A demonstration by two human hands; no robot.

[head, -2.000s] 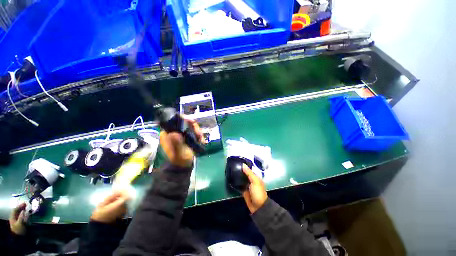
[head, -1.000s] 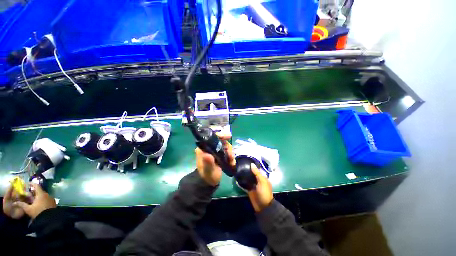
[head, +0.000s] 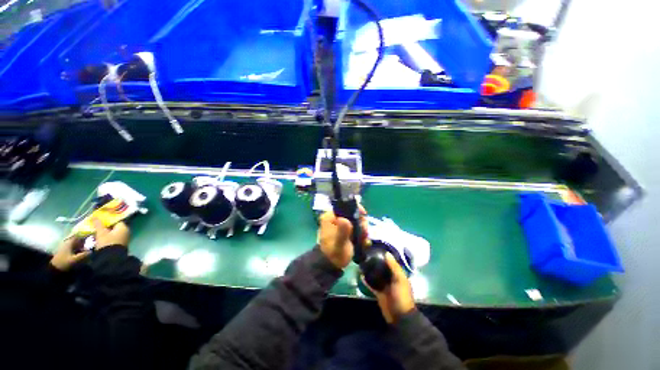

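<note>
My left hand (head: 336, 240) grips the black electric screwdriver (head: 347, 209), which hangs upright on a dark cable from above. Its lower end meets the black ball head of a security camera (head: 376, 267); the tip cannot be made out. My right hand (head: 397, 293) holds that black head from the right, near the bench's front edge. The camera's white housing (head: 396, 242) lies behind the head on the green bench. The silver-white screw feeder (head: 339, 172) stands just behind the screwdriver.
Three cameras with pale rings (head: 212, 205) stand to the left. Further left, another person's hands (head: 92, 243) hold a yellow item beside a white housing. A small blue bin (head: 569, 238) stands at the right end. Large blue bins (head: 239, 54) line the rack behind.
The view has shifted, so the bench sits further right and lower. My left hand brought the screwdriver from above the bench down to the camera head. The neighbour's hands came together around the yellow item.
</note>
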